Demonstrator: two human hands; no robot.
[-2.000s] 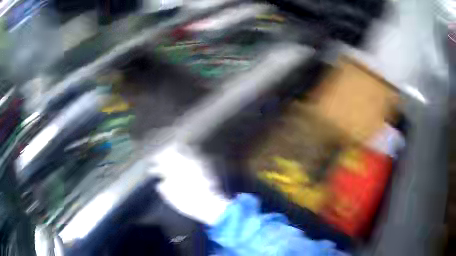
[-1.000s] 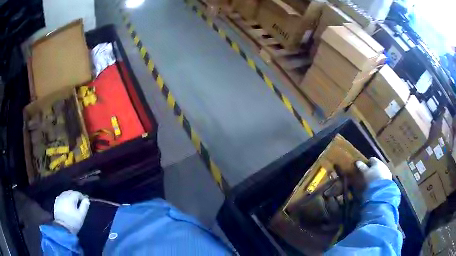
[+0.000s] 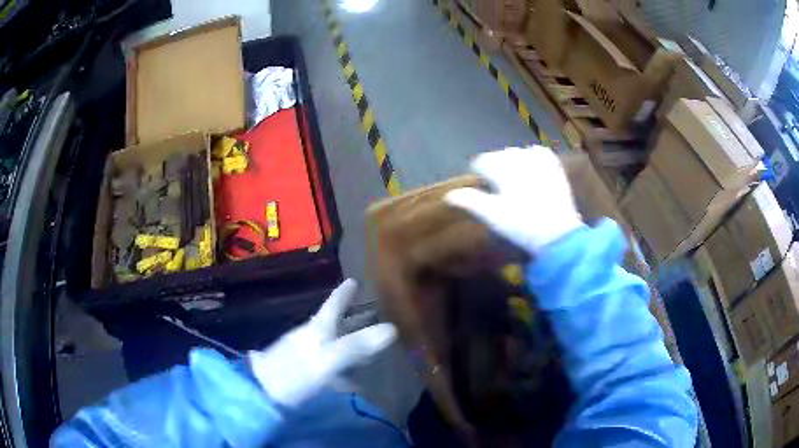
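A brown carton (image 3: 407, 254) of mixed dark and yellow pieces is in front of me at the lower centre right, tilted and blurred. My right hand (image 3: 526, 197), in a white glove, grips its far edge. My left hand (image 3: 320, 354), also white-gloved, is left of the carton with its fingers spread, holding nothing and apart from it. Another open carton (image 3: 100, 223) stands in a black bin (image 3: 219, 284) at the left. It holds grey-brown pieces, long dark strips and yellow fixture pieces (image 3: 158, 242).
Red material (image 3: 293, 166) with a few yellow pieces lies in the left bin. A metal rail (image 3: 44, 175) runs along the far left. Floor with yellow-black tape (image 3: 372, 136) lies beyond. Stacked cardboard boxes (image 3: 701, 149) stand at the right, and a dark bin edge (image 3: 710, 324) shows there.
The carton has come up out of the right-hand bin and moved left, held by my right hand. My left hand has moved right towards it and spread its fingers. The view has shifted right.
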